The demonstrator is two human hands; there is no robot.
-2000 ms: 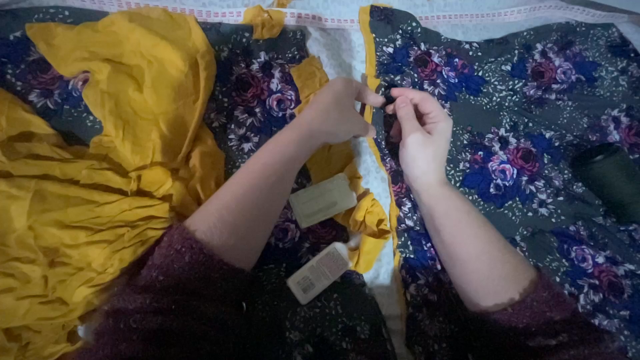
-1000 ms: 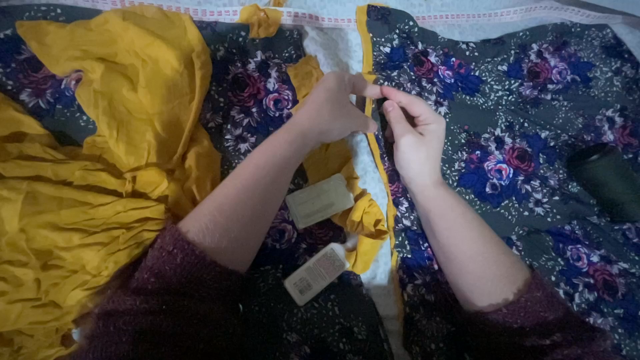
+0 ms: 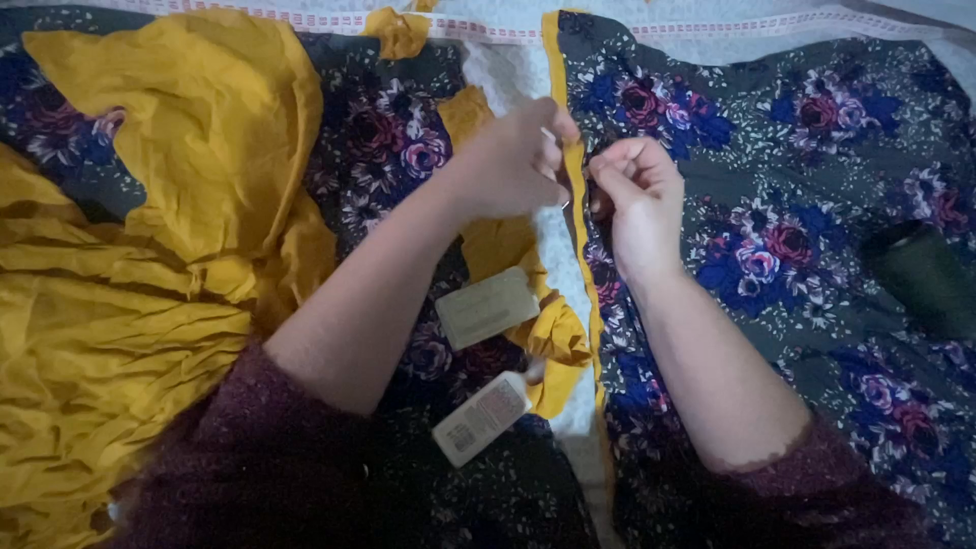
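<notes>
Dark floral fabric [image 3: 770,183] lies flat at the right, with a narrow yellow edging strip [image 3: 580,229] running down its left edge. Over the upper part of that strip is my left hand [image 3: 518,160], blurred, its fingers bent at the strip; a thin shiny thing, perhaps a pin or needle, shows near its fingertips. Just right of the strip, my right hand [image 3: 640,183] has thumb and forefinger pinched together at the floral fabric's edge. Whether a thread or a fold of cloth is between those fingertips cannot be told.
Crumpled yellow fabric [image 3: 206,114] covers the left, over more floral fabric [image 3: 374,130]. Two tags with writing, an upper one [image 3: 488,309] and a lower one [image 3: 482,419], lie beside yellow scraps [image 3: 560,335]. A dark thread spool [image 3: 919,274] rests at right; a measuring tape [image 3: 701,29] crosses the top.
My hands were close together at the strip's edge in the earlier frames. Now they are a little lower and farther apart, with the yellow strip showing between them.
</notes>
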